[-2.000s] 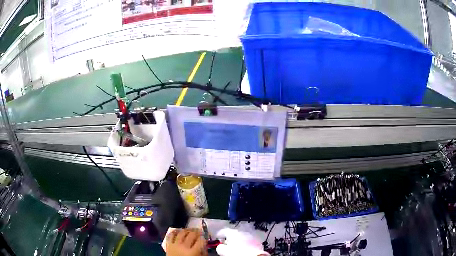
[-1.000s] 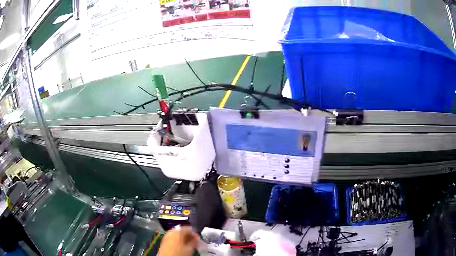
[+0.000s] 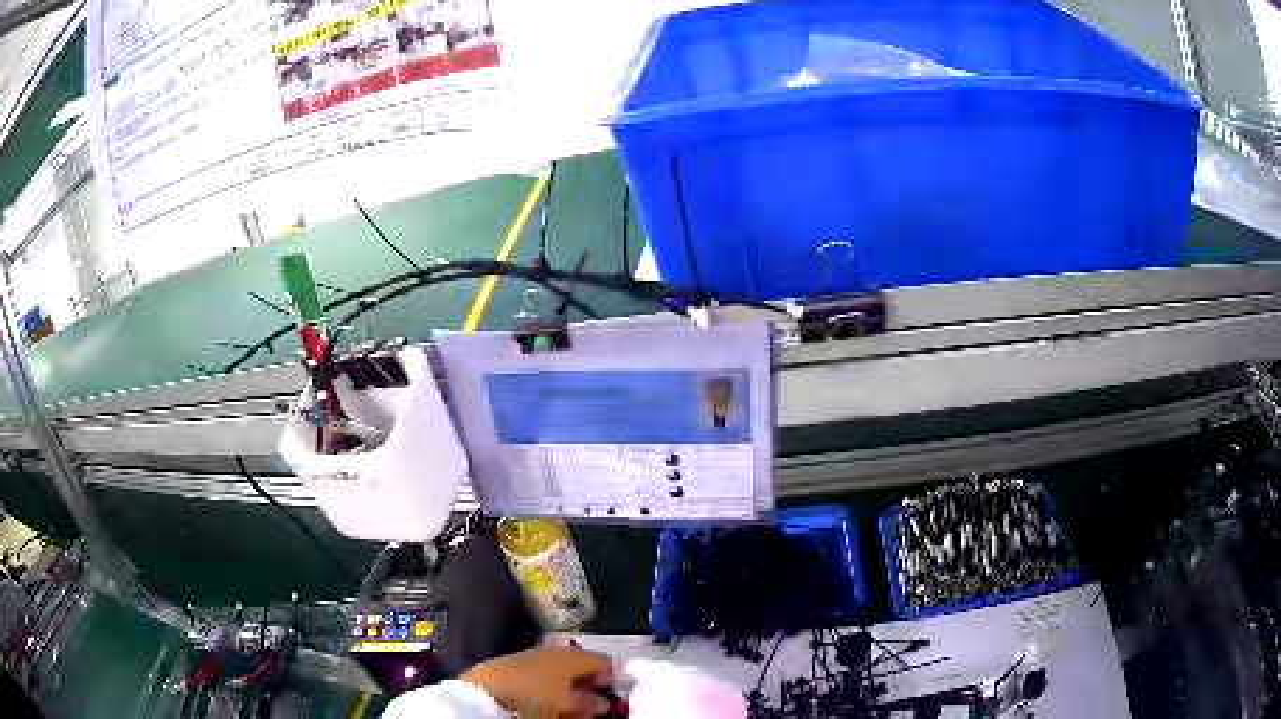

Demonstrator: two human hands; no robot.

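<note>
My left hand [image 3: 551, 678], bare, is at the bottom edge below the yellow can, partly cut off. A white patch lies against its left side; I cannot tell what it is. My right hand [image 3: 681, 693], in a white glove, is close beside it on the right and cut off by the bottom edge. A small dark and red thing shows between the hands, mostly hidden, and I cannot tell which hand holds it. Black leads with small black blocks [image 3: 843, 667] lie on the white surface to the right.
A black machine with coloured buttons [image 3: 398, 627] and a yellow can [image 3: 548, 572] stand behind my hands. Two blue trays hold black parts [image 3: 759, 569] and silvery pins [image 3: 979, 545]. A white bin [image 3: 379, 485] and an instruction sheet [image 3: 618, 421] hang above; a blue crate [image 3: 913, 183] is higher.
The view swung one way and back. My left hand moved left in front of the machine, then back beside the glove. The silvery tip seen near the hands earlier no longer shows.
</note>
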